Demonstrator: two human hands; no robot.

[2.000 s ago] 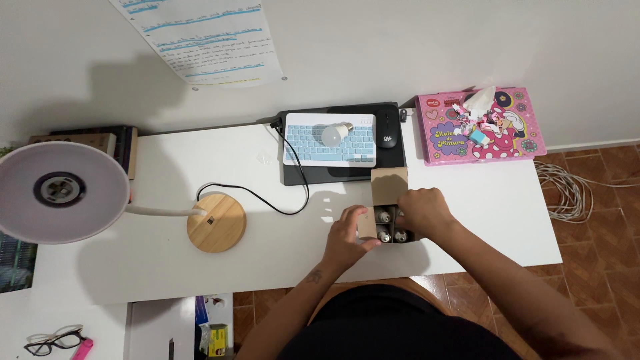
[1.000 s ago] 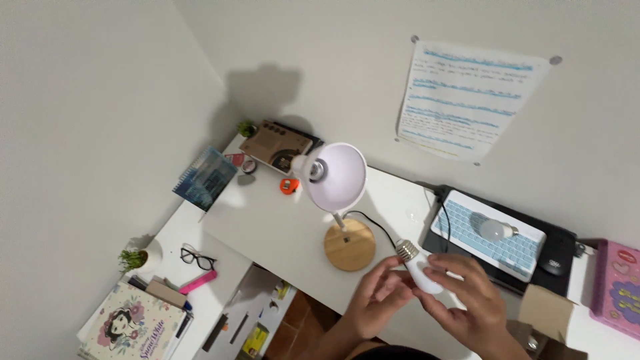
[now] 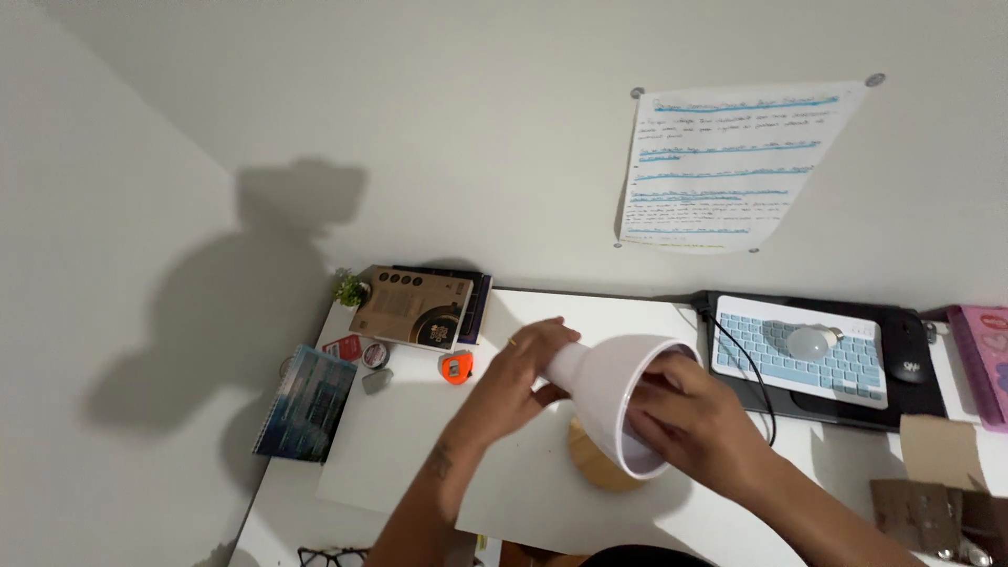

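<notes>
The white lamp shade (image 3: pixel 614 386) is tilted with its opening toward the right, above the round wooden lamp base (image 3: pixel 594 461). My left hand (image 3: pixel 524 378) grips the narrow neck behind the shade. My right hand (image 3: pixel 685 421) reaches into the opening, its fingertips hidden inside; the bulb it may hold cannot be seen. Another light bulb (image 3: pixel 809 343) lies on the white and blue keyboard (image 3: pixel 799 378). At the lower right stands an open cardboard box (image 3: pixel 913 512) with bulbs in it.
A black cable (image 3: pixel 744 350) runs from the keyboard's left end toward the lamp. A black mouse (image 3: pixel 906 346) lies beside the keyboard. Books (image 3: pixel 409 307), a small plant (image 3: pixel 350 290), an orange tape measure (image 3: pixel 457 368) and a spiral notebook (image 3: pixel 307 405) occupy the left side. A handwritten sheet (image 3: pixel 717 165) hangs on the wall.
One second ago both hands held a white bulb beside the lamp; now the left is on the lamp's neck and the right is inside the shade. The shade has been tilted. The view has shifted.
</notes>
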